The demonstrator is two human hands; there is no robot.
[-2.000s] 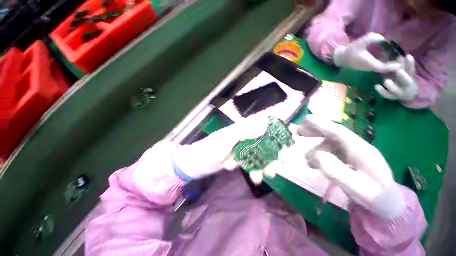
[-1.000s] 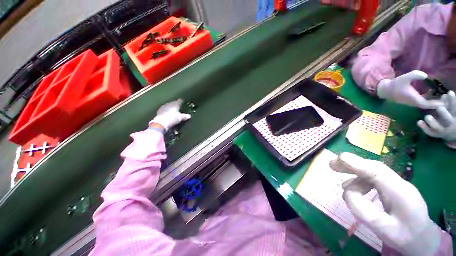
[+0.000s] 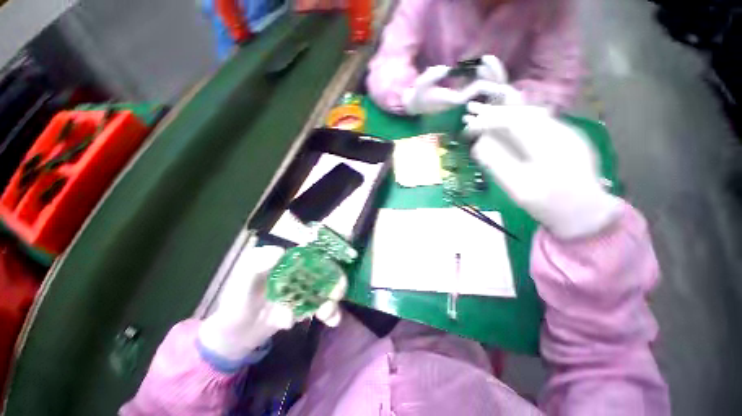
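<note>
My left hand (image 3: 244, 305), in a white glove with a blue band at the cuff, holds a green circuit board (image 3: 305, 280) in front of me, near the black tray's lower end. A second green piece shows at the board's upper right; whether it is separate is unclear. My right hand (image 3: 541, 166), gloved and blurred, is raised over the right side of the green table. I see nothing clearly held in it. A white paper sheet (image 3: 431, 248) lies on the table with a pen (image 3: 455, 284) and dark tweezers (image 3: 488, 219) on it.
The black tray (image 3: 370, 203) holds a smartphone (image 3: 327, 192). A tape roll (image 3: 347, 117), label sheet (image 3: 418, 161) and board panel (image 3: 461, 171) lie beyond. The conveyor belt (image 3: 187, 195) carries a board (image 3: 126, 349). A red foam tray (image 3: 73, 179) stands beyond it. A coworker's gloved hands (image 3: 443, 91) hold a dark part.
My left hand has come back from the belt and now holds a board. My right hand has moved from above the paper to farther up the table. The view has turned right.
</note>
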